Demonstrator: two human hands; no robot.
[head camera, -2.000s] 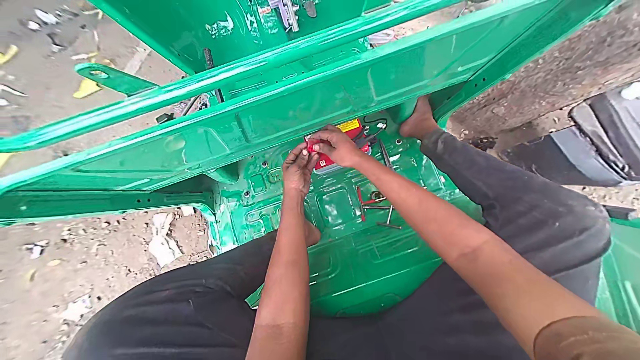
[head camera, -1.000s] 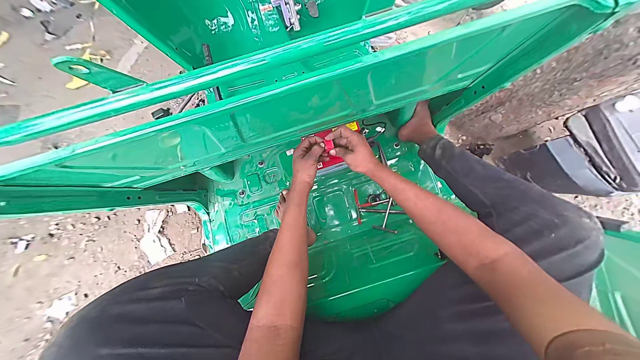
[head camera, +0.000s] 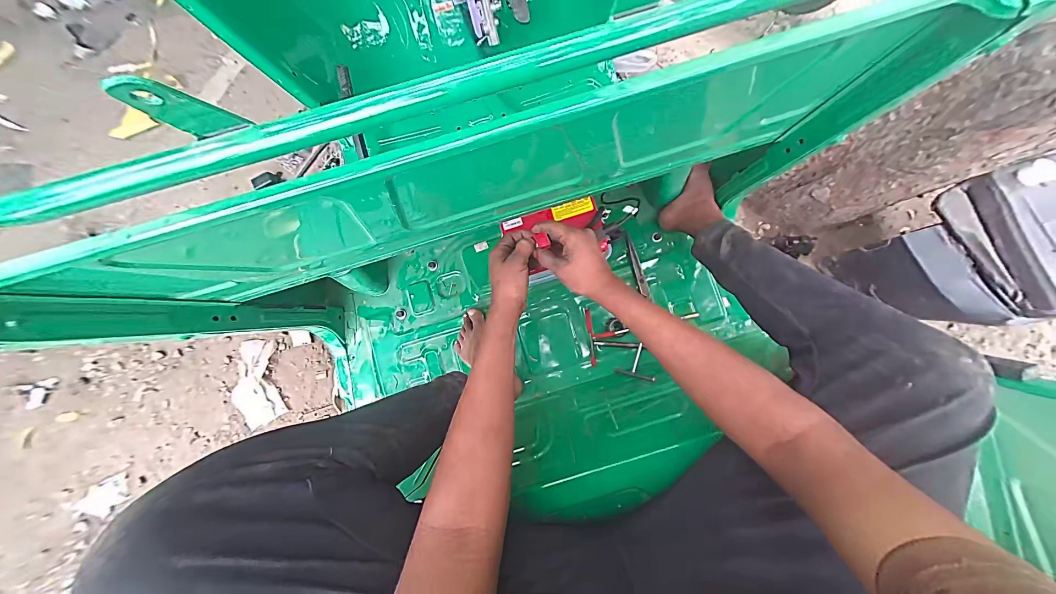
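Over a red battery-like box (head camera: 569, 216) with a yellow label, my two hands meet. My right hand (head camera: 575, 257) pinches a small red piece (head camera: 542, 240) between thumb and fingers. Close against it, my left hand (head camera: 512, 256) has its fingertips together at the piece's left side; whether they grip a part of it is too small to tell. Dark cables (head camera: 623, 213) run at the box's right end. Below and right of my hands, a red-handled tool (head camera: 591, 337) and a metal T-shaped tool (head camera: 636, 363) lie on the green metal floor (head camera: 553, 412).
A green metal panel (head camera: 495, 173) and a green rail (head camera: 396, 103) cross in front of me. My bare feet rest on the floor on both sides of the box. Black padded seat-like pieces (head camera: 949, 268) lie at the right. A metal object (head camera: 484, 21) is at the top.
Both hands stay together over the red box, with small shifts of the fingers around the red piece. Between the first and second frames they moved slightly to the right.
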